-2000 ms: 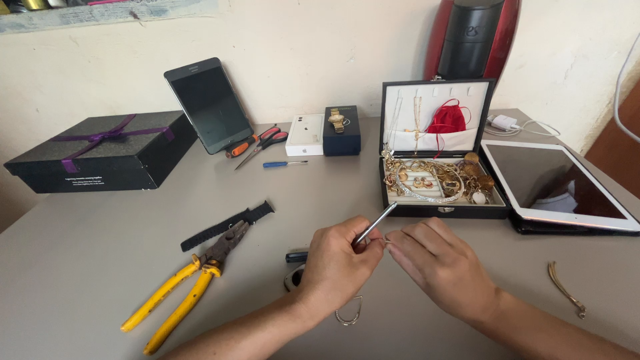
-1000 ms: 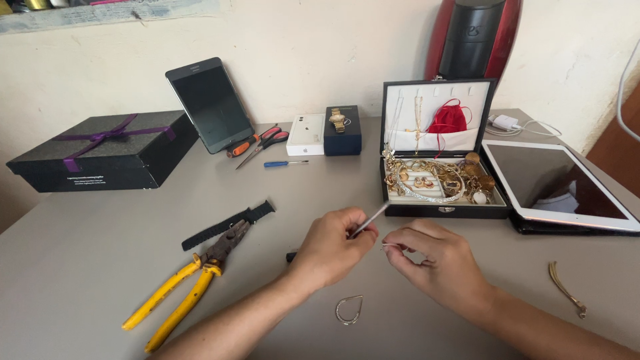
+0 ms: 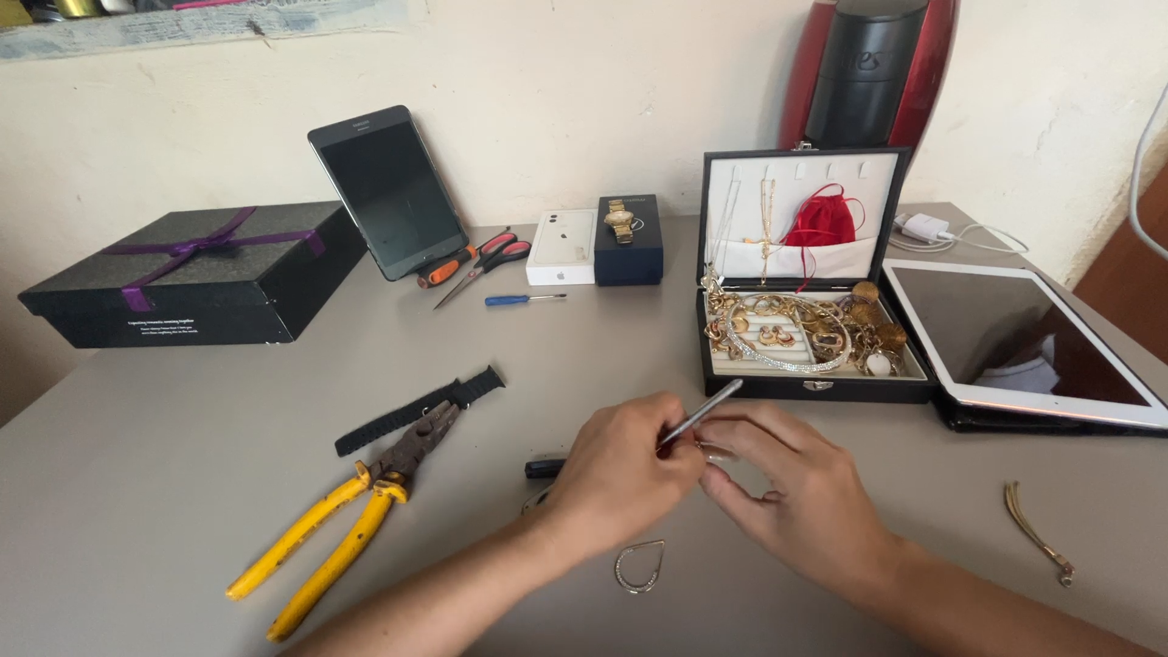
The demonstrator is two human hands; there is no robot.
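Observation:
My left hand (image 3: 630, 470) grips a slim grey metal tool (image 3: 701, 412), whose tip points up and right. Close against it, my right hand (image 3: 798, 488) pinches a small shiny jewellery piece (image 3: 716, 452), largely covered by the fingers. On the table below the hands lies a teardrop-shaped hoop (image 3: 639, 567) with small stones. A black object (image 3: 545, 468) and part of a round metal thing show behind my left hand. Farther back, an open jewellery box (image 3: 818, 390) holds a stone-set bangle, chains, earrings and a red pouch (image 3: 821, 222). A gold-coloured strip (image 3: 1036, 534) lies to the right.
At left are yellow-handled pliers (image 3: 342, 538) touching a black watch strap (image 3: 420, 408). Farther back are a ribboned box (image 3: 192, 274), a tablet (image 3: 392, 192), scissors (image 3: 484, 263), a blue screwdriver (image 3: 525, 299), and a gold watch (image 3: 620, 222) on a dark blue box. A white tablet (image 3: 1022, 338) lies right.
Between the first two frames my hands moved apart, uncovering more of the teardrop hoop. Now they are close together again, and the tool's tip is near my right fingers.

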